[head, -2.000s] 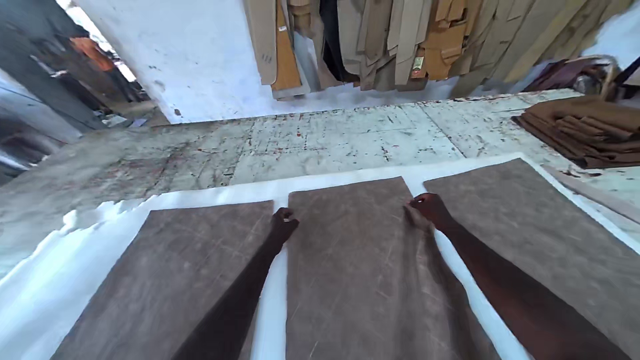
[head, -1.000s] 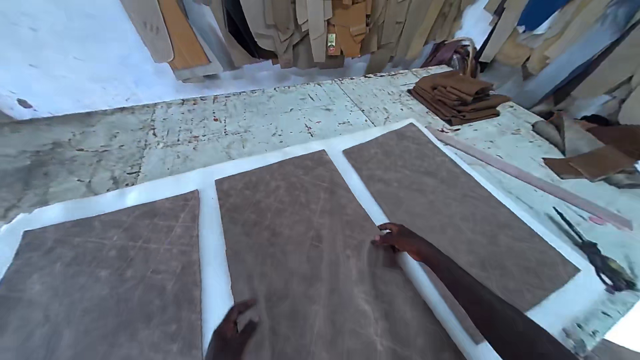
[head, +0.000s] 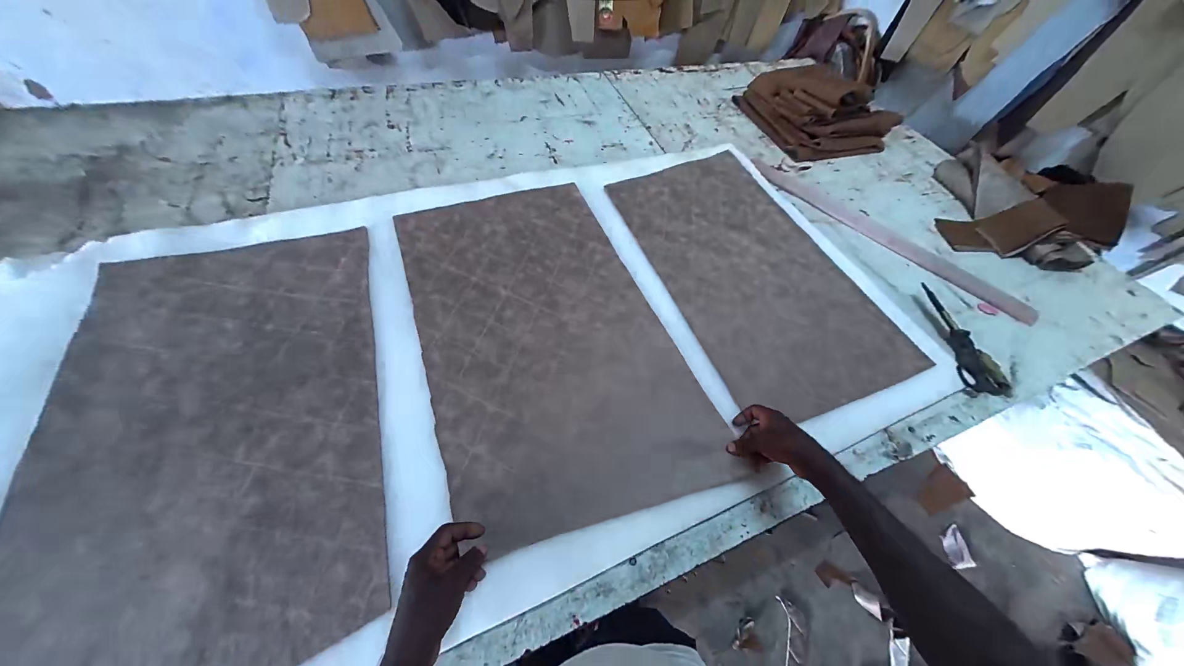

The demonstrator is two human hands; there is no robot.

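Three brown-grey leather-like panels lie side by side on a white padding sheet [head: 403, 388]: the left panel [head: 231, 416], the middle panel [head: 564, 351] and the right panel [head: 768, 287]. At the near right corner of the middle panel, my right hand [head: 763, 437] has its thumb and fingers closed on the edge. My left hand [head: 449, 564] is at that panel's near left corner, with thumb and index finger apart; whether it touches the material cannot be told.
Scissors [head: 964, 342] and a long pinkish strip [head: 906, 248] lie right of the sheet. Folded brown material [head: 814, 113] sits at the back, brown scraps [head: 1036, 217] farther right. The table edge [head: 666, 555] runs close in front; scraps litter the floor [head: 832, 555].
Both hands have moved from the far corners of the middle panel to its near corners. The view has swung right and down, bringing the scissors and the table's near edge into sight.
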